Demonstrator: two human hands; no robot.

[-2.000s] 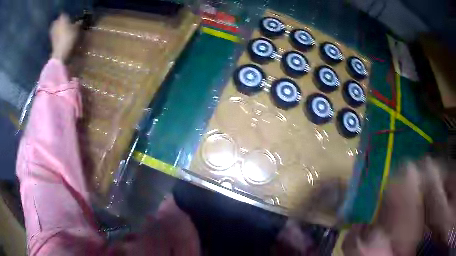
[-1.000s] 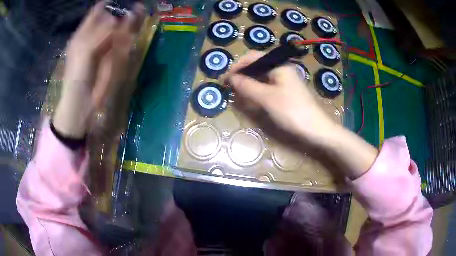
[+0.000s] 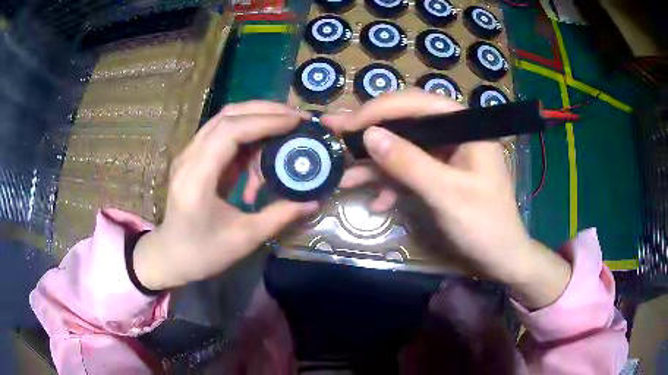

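Observation:
My left hand holds a loudspeaker driver by its edge, its pale ringed face up, above the near left part of the round-pocket tray. My right hand holds the black two-pin test probe like a pen. Its tip end is at the driver's right edge, by the terminals; whether the prongs touch them cannot be told. The red wire end points right. Rows of drivers sit face up in the tray beyond my hands. My hands hide some wells.
A slotted tray lies at the left, with a dark row at its far end. Green mat with yellow and red tape shows between the trays and at the right. Clear ribbed stacks stand at the far right. A red wire trails right of the tray.
My left hand has come from the slotted tray to the centre and now holds a driver. My right hand has moved right, and the probe now meets the held driver's edge.

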